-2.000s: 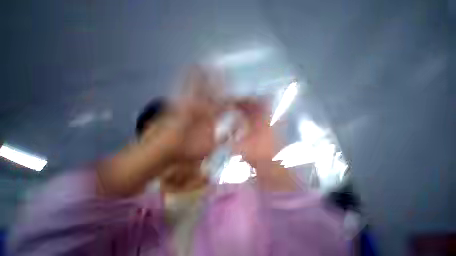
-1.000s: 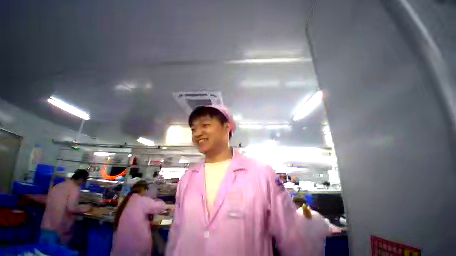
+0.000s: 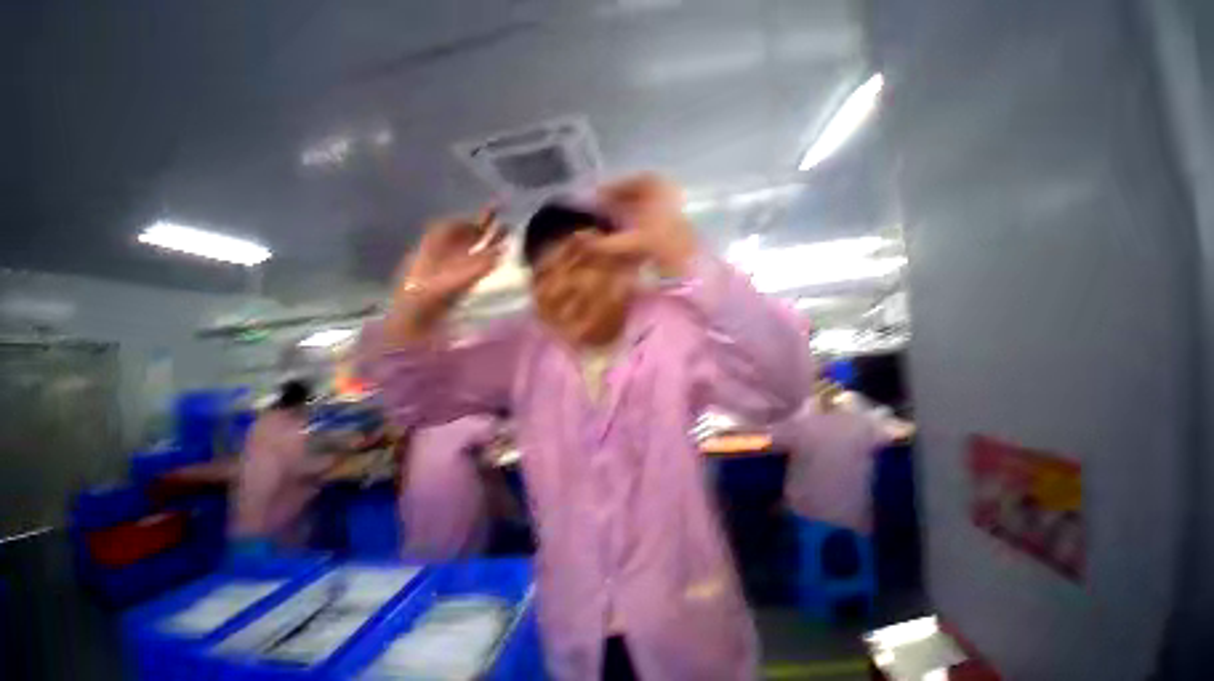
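Neither of my hands can be seen. Both raised hands in the picture belong to a person in a pink smock (image 3: 626,479) facing me. Nearest in front, at the lower left, stand blue bins side by side. The left bin (image 3: 147,648) and the ones beside it hold pale, flat things (image 3: 433,641), blurred, possibly sleeved tablets. A dark strip lies across the middle bin's contents.
Other people in pink (image 3: 277,472) are at benches behind. A blue stool (image 3: 836,565) stands at the right. A grey wall with a red and yellow sign (image 3: 1028,506) is at the right. A white-topped object (image 3: 919,649) is at the lower right edge.
The view has tilted down since a second ago, bringing the bins, stool and full sign into view. The facing person has raised both hands beside the head.
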